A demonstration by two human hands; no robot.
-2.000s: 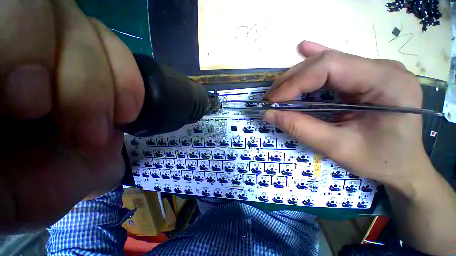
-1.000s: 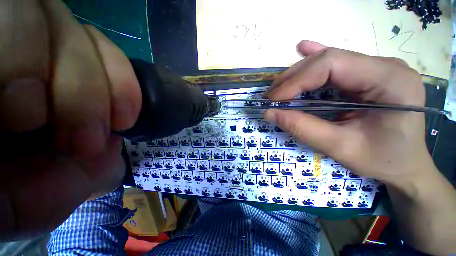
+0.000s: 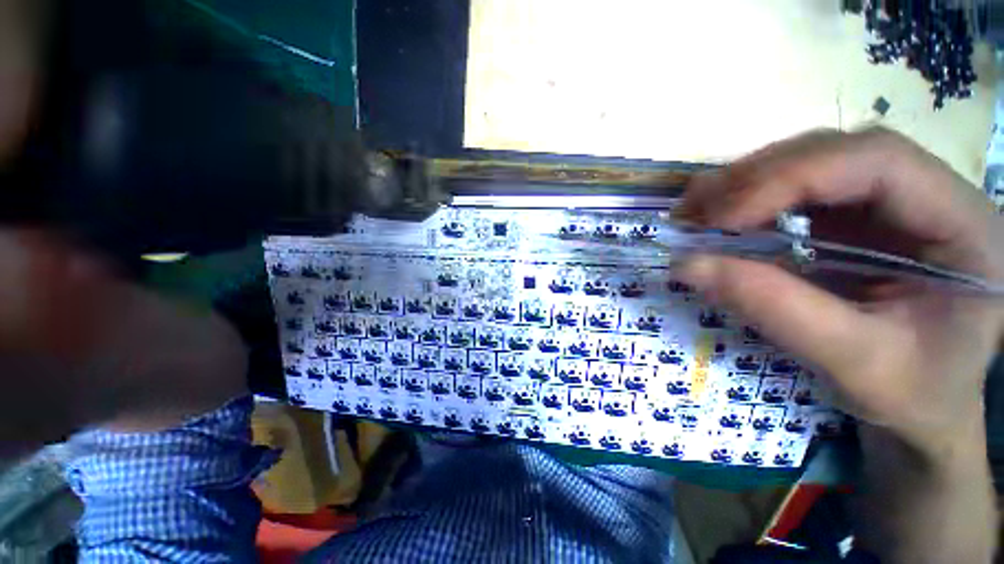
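The white keyboard circuit board (image 3: 484,364) lies in front of me, with rows of black footprints and a small dark chip (image 3: 501,229) on its upper strip. My left hand (image 3: 99,342), blurred and cut off by the left edge, holds the black hot air gun (image 3: 253,154); its metal nozzle is over the board's upper left corner. My right hand (image 3: 870,264) holds the tweezers (image 3: 897,264) between thumb and fingers above the board's upper right part. The tweezer tips are blurred.
A pale sheet (image 3: 661,77) lies behind the board, with a heap of black parts (image 3: 919,44) and one small dark chip (image 3: 881,106) on it. A brownish edge (image 3: 550,173) runs between them. The green mat (image 3: 286,77) carries a thin pale wire at upper left.
The hot air gun has moved left and up, off the chip area, and blurred. My right hand with the tweezers has moved right, uncovering the board's upper strip. The view has shifted slightly.
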